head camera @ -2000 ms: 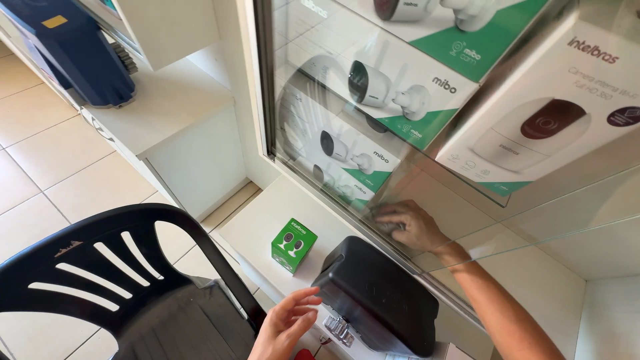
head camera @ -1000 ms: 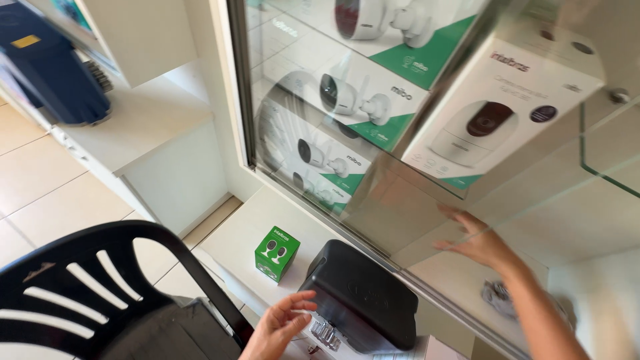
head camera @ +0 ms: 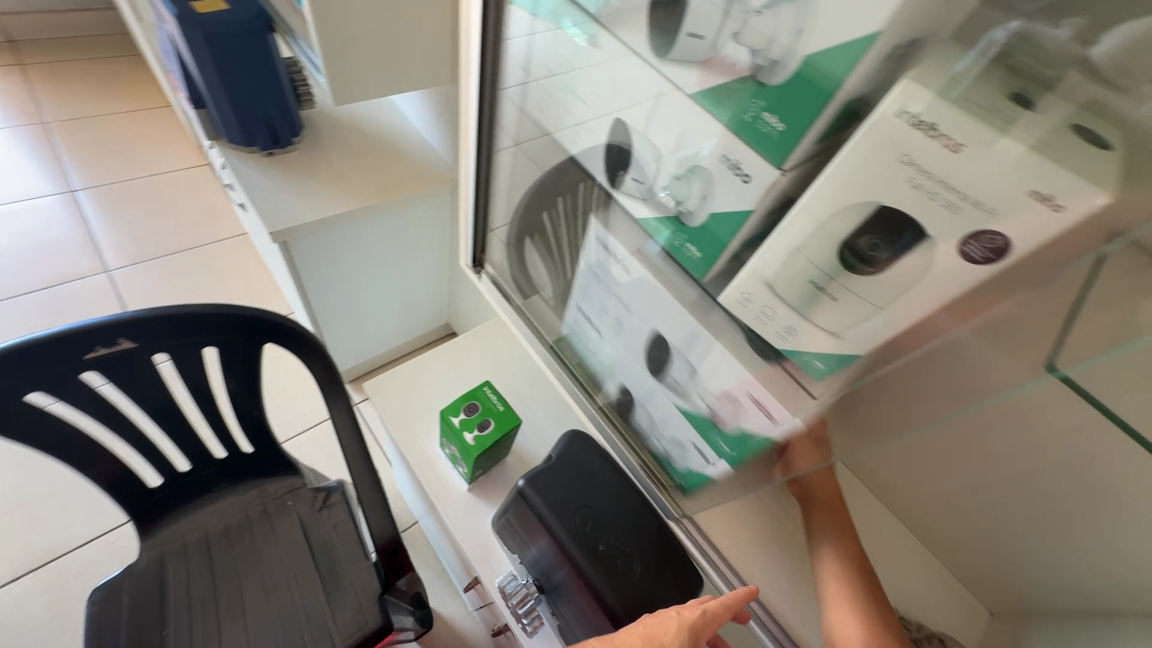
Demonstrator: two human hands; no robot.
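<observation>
Behind the glass of the display cabinet, my right hand [head camera: 807, 450] grips the lower end of a white and green camera box [head camera: 652, 355], which lies tilted on the lower shelf. My left hand [head camera: 688, 621] holds nothing, its index finger stretched toward the cabinet's metal sliding track [head camera: 751, 607]. It is just beside a black plastic case [head camera: 598, 531] on the white ledge. A small green box with two cameras pictured [head camera: 481, 432] stands left of the case. Above my right hand, a white boxed indoor camera [head camera: 918, 225] rests on the glass shelf.
A black plastic chair [head camera: 243, 558] stands at the lower left. Shiny metal pieces [head camera: 519, 603] lie by the black case. A dark blue container [head camera: 238, 72] is on the white counter [head camera: 337, 180] at the upper left. The glass shelf edge [head camera: 1102, 409] crosses at the right.
My right hand has moved from bare shelf space to the camera box and taken hold of its end. My left hand has shifted right, toward the cabinet track.
</observation>
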